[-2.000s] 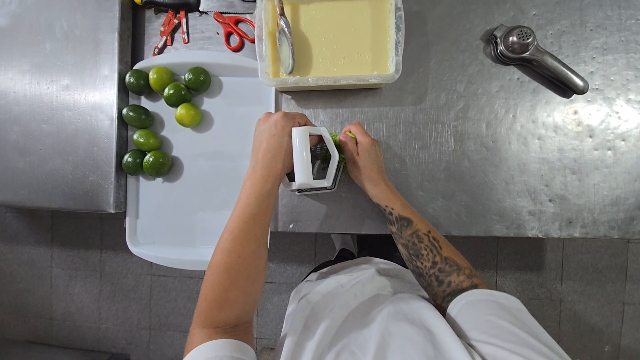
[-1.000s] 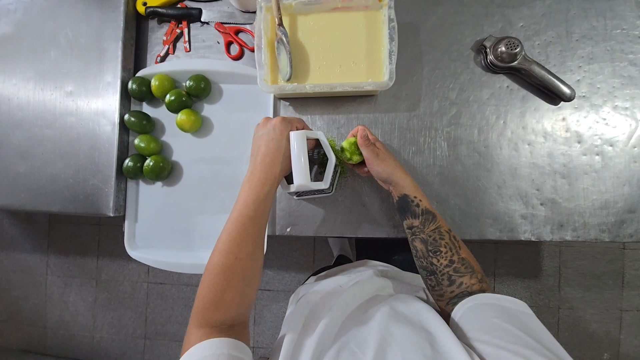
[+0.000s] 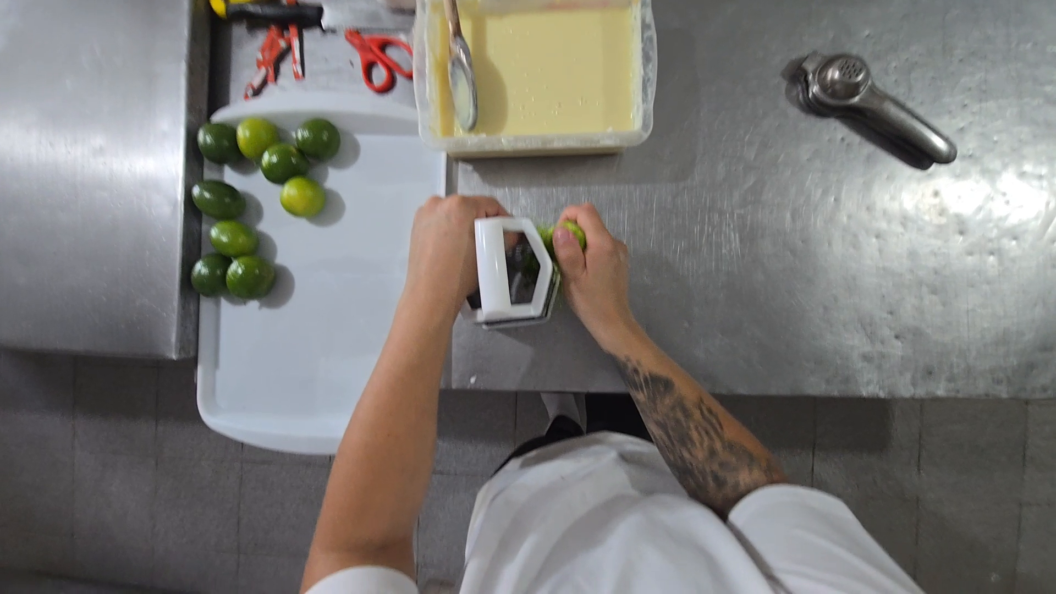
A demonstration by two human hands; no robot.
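A box grater with a white handle (image 3: 493, 268) stands on the steel counter near its front edge. My left hand (image 3: 448, 239) is at its left side, with fingers reaching behind the handle; what they grip is partly hidden. In my right hand (image 3: 596, 262) is a lime (image 3: 571, 234), pressed against or close to the grater's right face, its peel pale green. Several whole limes (image 3: 250, 277) lie in the upper left part of a white plastic tray (image 3: 322, 396), left of my left arm.
Behind the grater stands a plastic tub (image 3: 536, 142) of pale yellow liquid with a spoon (image 3: 462, 82) in it. Red-handled scissors (image 3: 379, 59) and a black-handled tool (image 3: 276, 13) lie at the back left. A metal citrus squeezer (image 3: 879, 103) lies at the right.
My right hand with the lime has moved from slightly away from the grater back toward its right face. My left hand stays at the grater.
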